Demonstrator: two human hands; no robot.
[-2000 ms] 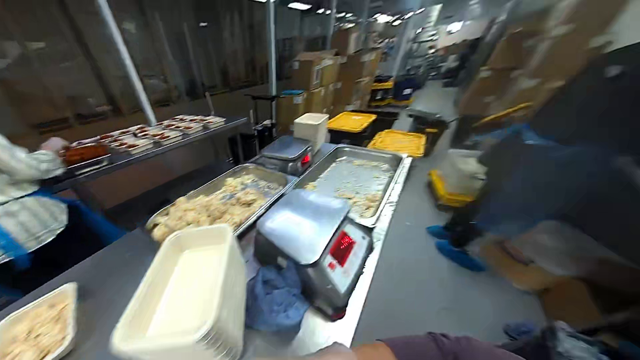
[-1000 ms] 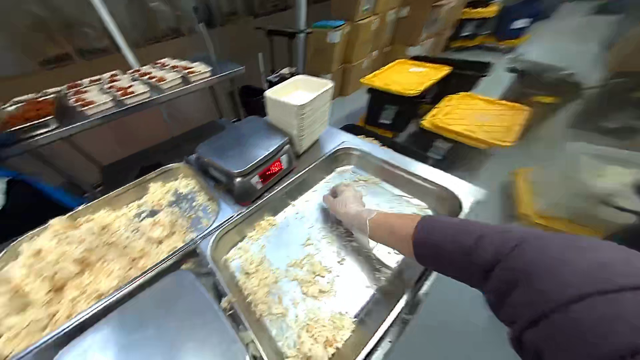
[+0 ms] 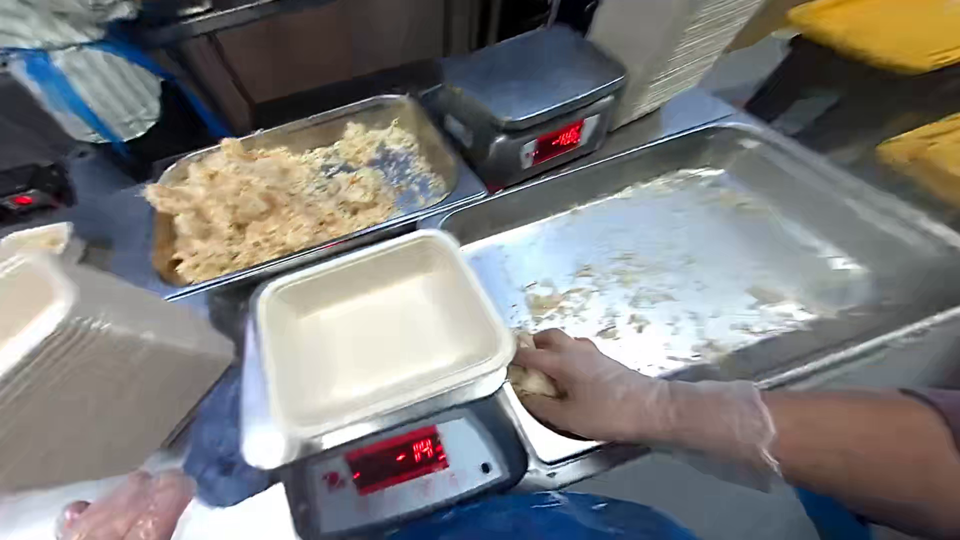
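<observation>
My right hand [image 3: 581,386], in a clear glove, is closed around a clump of pale shredded food [image 3: 534,381] at the near left corner of a large steel tray [image 3: 795,367]. Scraps of the food lie across that tray's bottom. Just left of the hand, an empty cream fibre container [image 3: 375,330] rests on a digital scale [image 3: 405,465] with a lit red display. My left hand [image 3: 131,510], also gloved, is at the lower left edge, partly cut off and blurred; no object shows in it. Beside it lies a crumpled blue cloth [image 3: 225,442].
A second steel tray [image 3: 442,150] heaped with shredded food lies beyond the container. Another scale [image 3: 532,97] stands at its right, by a stack of containers [image 3: 675,52]. More stacked containers [image 3: 112,375] are at left. Yellow lids [image 3: 892,30] show at right; a person [image 3: 90,82] stands at upper left.
The right hand has moved from the far part of the large tray to its near left corner and now holds food. An empty container now sits on the near scale. The view has shifted nearer.
</observation>
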